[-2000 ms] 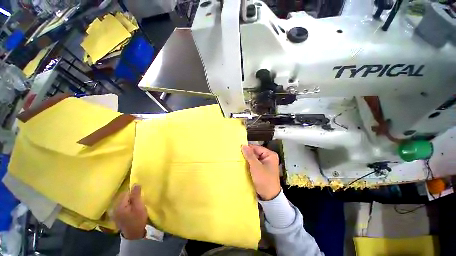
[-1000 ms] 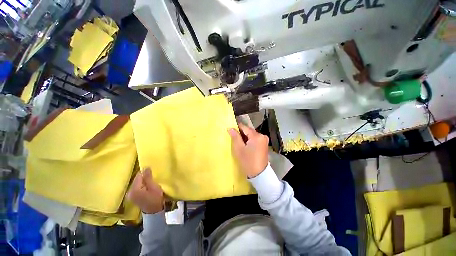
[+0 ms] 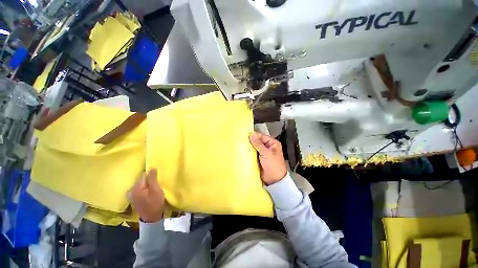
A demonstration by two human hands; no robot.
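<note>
A yellow bag panel (image 3: 204, 157) hangs from the needle area (image 3: 254, 99) of the white sewing machine (image 3: 361, 39), its top right corner at the presser foot. My right hand (image 3: 270, 157) pinches the panel's right edge just below the needle area, thumb on top. My left hand (image 3: 148, 196) holds the panel's lower left edge; its fingers are partly blurred. A work stack of yellow pieces (image 3: 84, 157) with brown trim strips (image 3: 121, 128) and a grey layer (image 3: 57, 201) lies directly left of the panel.
A metal-topped table (image 3: 181, 63) stands behind the panel. More yellow pieces (image 3: 112, 42) lie beyond it near a blue crate (image 3: 140, 57). A green round part (image 3: 431, 112) and an orange object (image 3: 466, 156) are at right. A second yellow stack (image 3: 432, 230) is lower right.
Since two seconds ago the camera view has shifted, and the machine and panel appear higher. The panel's lower edge is less low in view. Both hands still hold the panel.
</note>
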